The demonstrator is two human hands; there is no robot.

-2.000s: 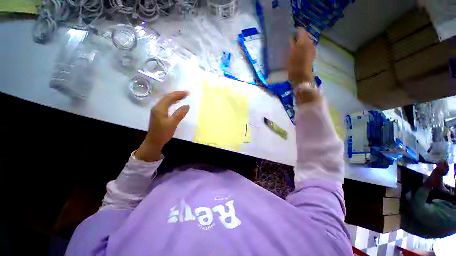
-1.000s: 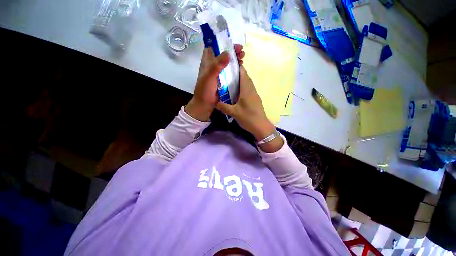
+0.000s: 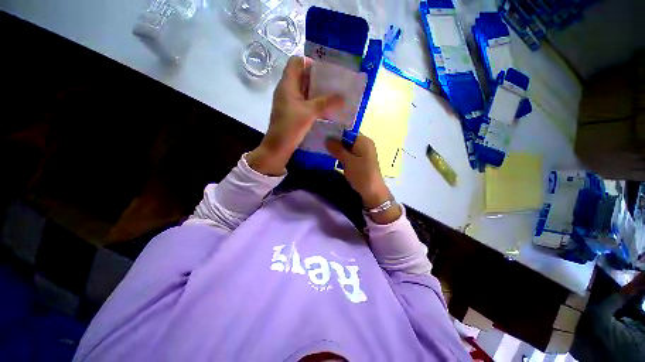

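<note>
A blue and white retail box (image 3: 336, 88) is held up over the table's near edge, its blue end flap open at the top. My left hand (image 3: 291, 113) grips its left side, with the thumb across the white face. My right hand (image 3: 359, 161) holds its lower right corner. A blue side flap stands out along the box's right side. Whether anything is inside the box cannot be seen.
Coiled cables (image 3: 257, 58) in clear trays lie at the back left. Yellow sheets (image 3: 513, 185) and a small yellow-green packet (image 3: 442, 165) lie on the white table (image 3: 233, 106). More flat cartons (image 3: 452, 53) lie right. Part of another person shows at the far right.
The box has turned from edge-on to show its broad white face and has opened out. My left hand now holds its left side, and my right hand has moved lower right.
</note>
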